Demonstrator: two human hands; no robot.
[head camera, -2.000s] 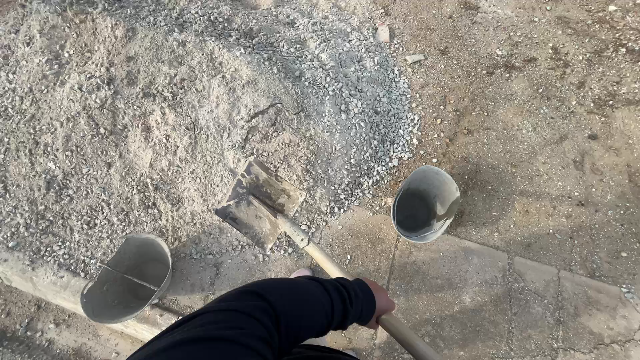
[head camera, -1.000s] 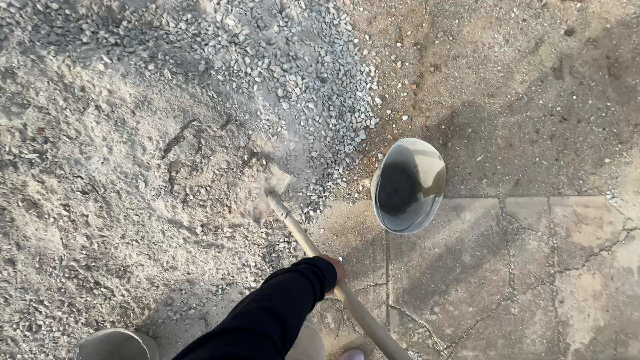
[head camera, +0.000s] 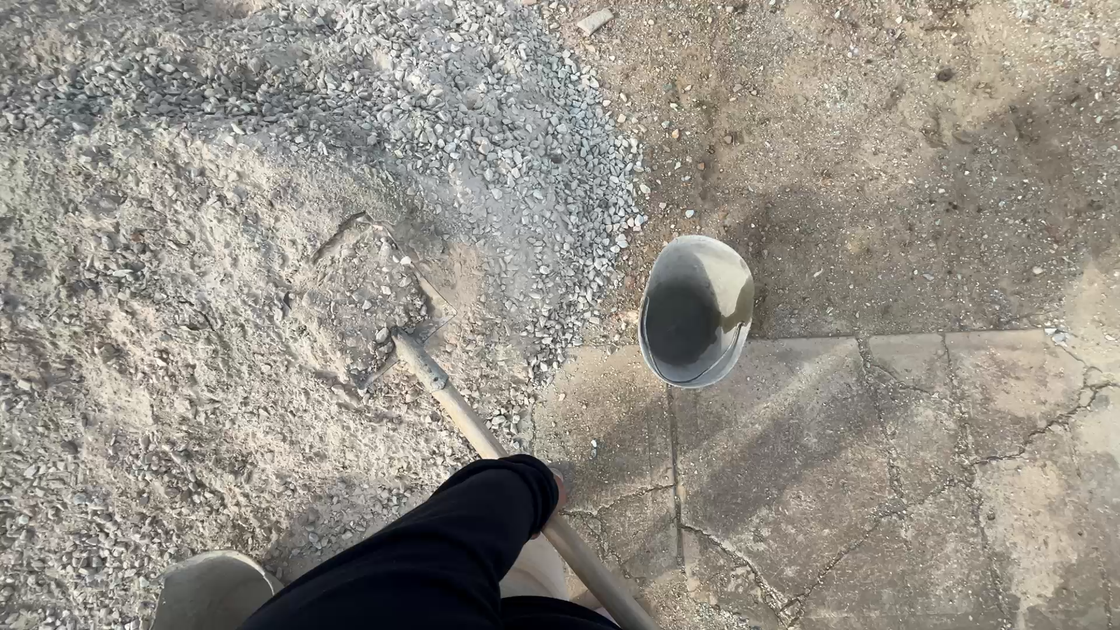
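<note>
A dark-sleeved arm reaches up from the bottom edge, and my left hand (head camera: 558, 490) is closed around the wooden handle of a shovel (head camera: 468, 420). Most of the hand is hidden behind the cuff. The shovel's blade (head camera: 433, 313) lies in the pile of sand and gravel (head camera: 219, 262), largely covered by the mix. My right hand is outside the picture; the handle's lower end runs off the bottom edge. To the right of the pile stands a metal bucket (head camera: 733, 262) with a dark interior.
A second bucket (head camera: 210, 586) is partly visible at the bottom left, beside the sleeve. Cracked concrete slabs (head camera: 787, 455) lie at the lower right, with bare gritty ground (head camera: 875, 175) above them. A small stone piece (head camera: 595, 22) lies near the top edge.
The shovel blade, bare and in full sight two seconds ago, is now largely covered by the mix, farther into the pile. The view has shifted. My left hand has stayed on the handle.
</note>
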